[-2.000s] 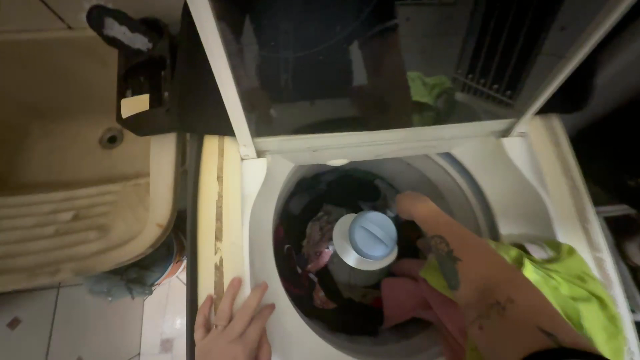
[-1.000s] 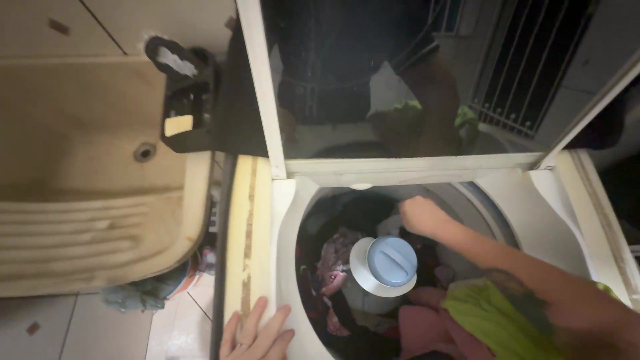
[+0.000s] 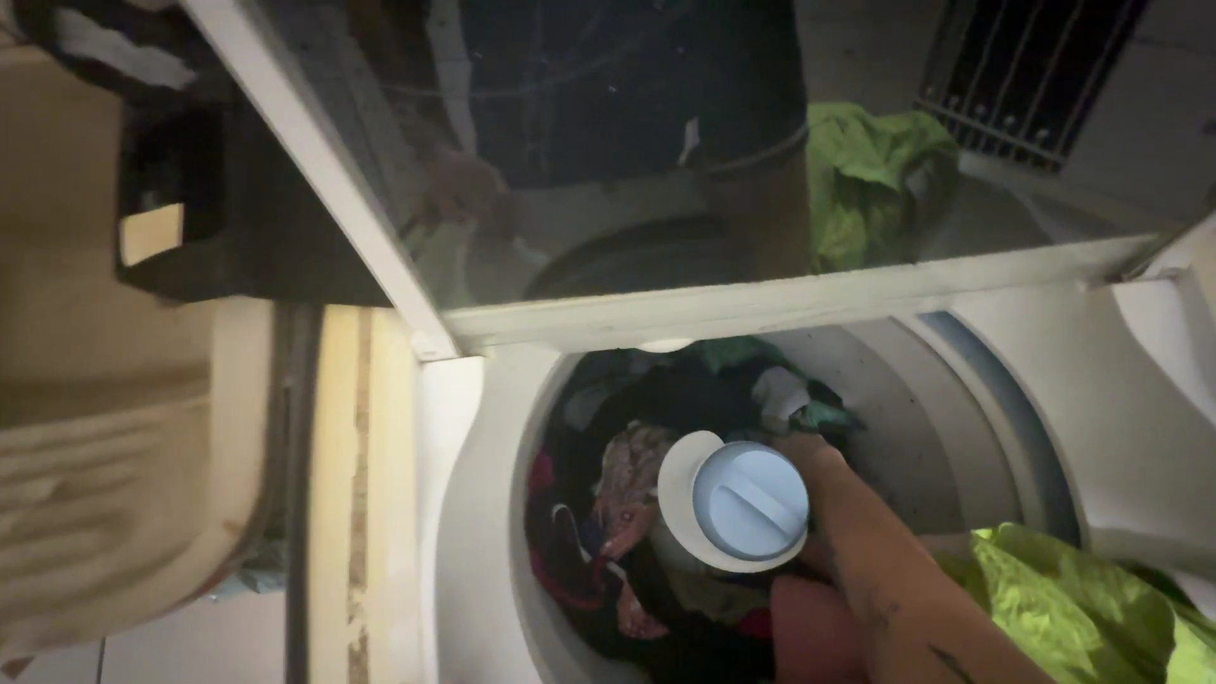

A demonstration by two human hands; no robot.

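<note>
My right hand (image 3: 806,448) is down in the drum of a top-loading washing machine, just right of the agitator's blue cap (image 3: 750,501). Its fingers are hidden among the clothes, beside a pale grey cloth (image 3: 781,393) and a green one, so its grip does not show. Dark clothes (image 3: 674,394), a patterned pinkish garment (image 3: 632,475) and a pink cloth (image 3: 815,627) lie around the agitator. Bright yellow-green fabric (image 3: 1073,598) hangs over the drum's right edge, beside my forearm. My left hand is out of view.
The raised lid (image 3: 788,302) has a dark glass panel with reflections in it. On the left are a beige laundry sink (image 3: 233,446) with a ribbed washboard and a black holder (image 3: 256,228) bearing a yellowish block. The drum's rim (image 3: 475,532) surrounds the clothes.
My right hand, a closed fist above the clothes a second ago, has gone down among them. My left hand, earlier on the machine's left edge, has left the view. The view is closer.
</note>
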